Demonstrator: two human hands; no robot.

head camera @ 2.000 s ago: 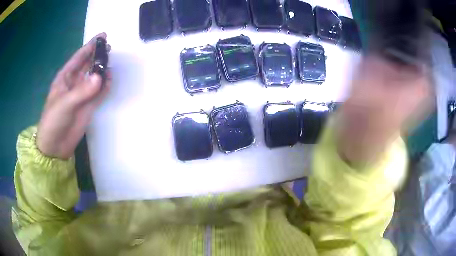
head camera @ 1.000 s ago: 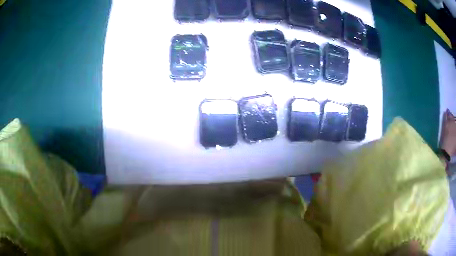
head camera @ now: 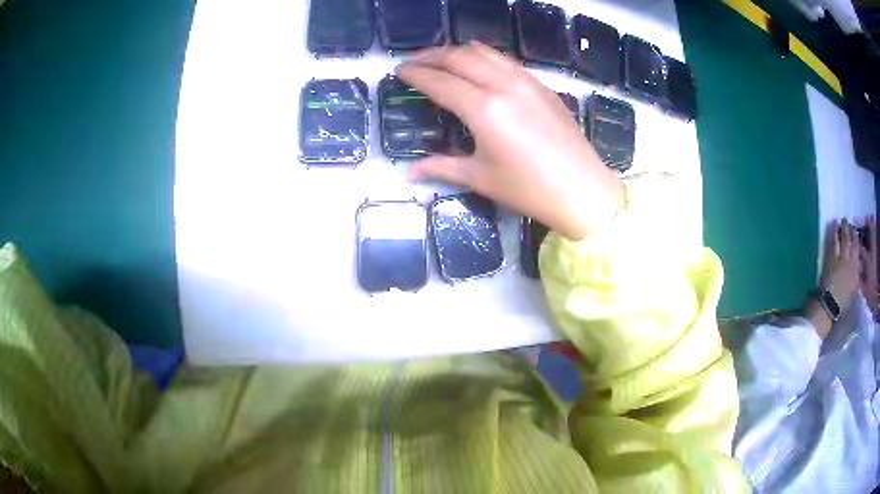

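Note:
My right hand (head camera: 511, 135) reaches over the middle row of watch units on the white foam pad (head camera: 261, 251). Its thumb and fingers are spread at the lower and upper edges of a watch with green text (head camera: 413, 121); whether they touch it is unclear. Another green-text watch (head camera: 335, 121) lies to its left. The hand partly hides more middle-row watches; one (head camera: 611, 130) shows right of it. In the near row, a dark watch (head camera: 391, 249) and a wrinkled-film watch (head camera: 467, 237) lie side by side. My left hand is out of view; only its sleeve shows.
A far row of dark watches (head camera: 410, 21) crosses the pad's top; one (head camera: 596, 48) has a white spot. Green mat (head camera: 87, 145) borders the pad. At right are yellow tape (head camera: 815, 63) and another person's hand (head camera: 842, 260) with a wristwatch.
My right hand has come in over the middle row. A watch now lies beside the leftmost one, where there was a gap. The camera view has shifted slightly.

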